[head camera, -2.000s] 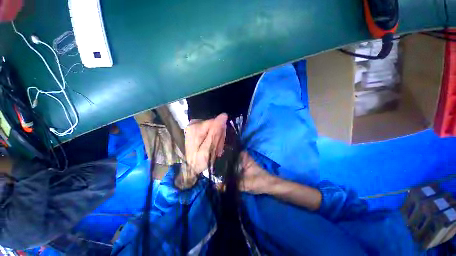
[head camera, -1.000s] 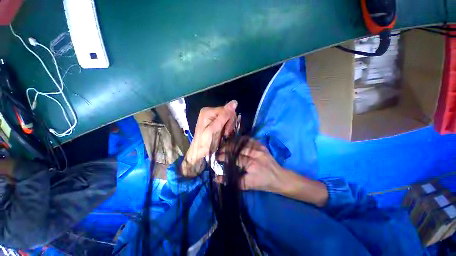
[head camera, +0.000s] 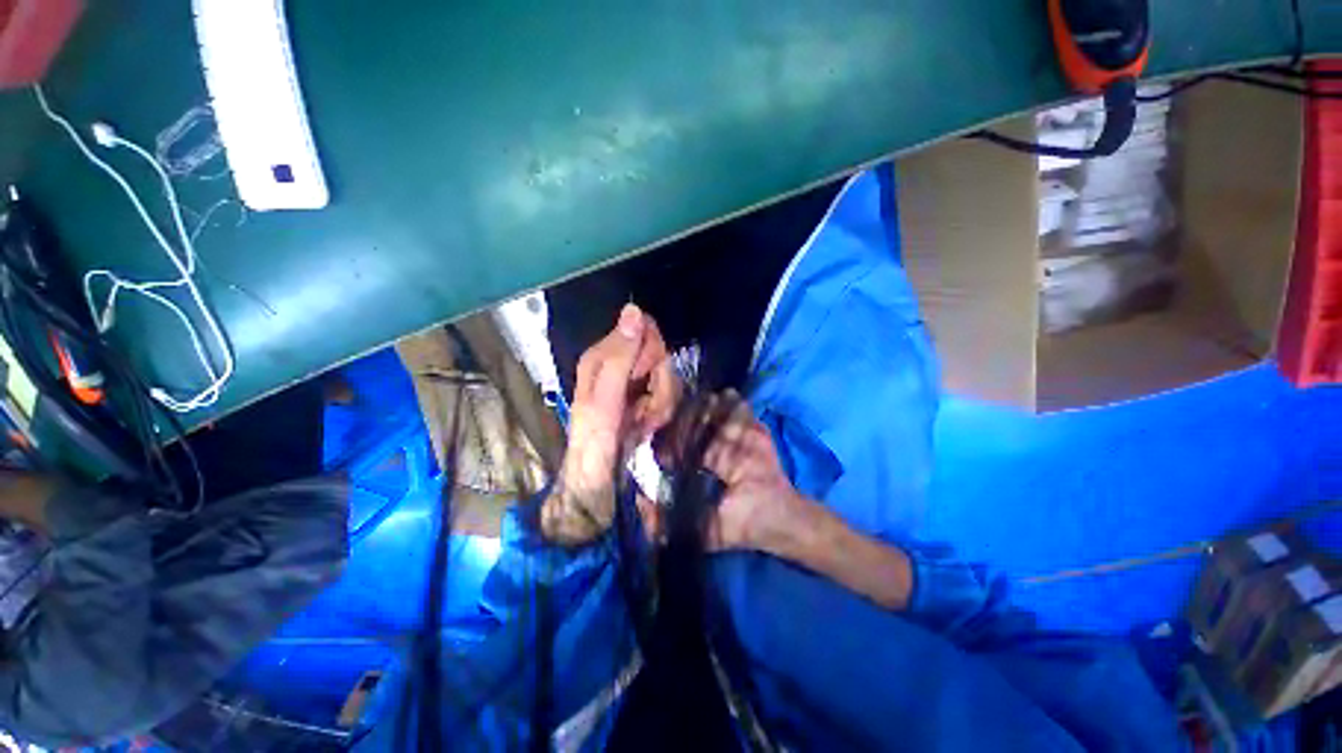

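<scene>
My left hand (head camera: 611, 412) is bare and raised over my lap, with its thumb and fingertips together; whether something thin is pinched there cannot be told. My right hand (head camera: 743, 478) is beside it, fingers curled around the far side of a small white part (head camera: 646, 471), which shows between the two hands. Dark hair strands hang across the fingers and hide most of the part. Thin whitish strips (head camera: 686, 361) show just beyond the fingers.
The green bench (head camera: 486, 133) holds a long white item (head camera: 262, 103), a white cable (head camera: 184, 280) and a black-orange device (head camera: 1101, 44). An open carton (head camera: 964, 280) with white parts stands right, beside a red edge (head camera: 1314, 250). A person's grey sleeve (head camera: 221, 574) is at left.
My left hand rose and its fingertips drew together, then it shifted slightly left. My right hand moved up, then slightly back left. The white part shows more clearly than at first.
</scene>
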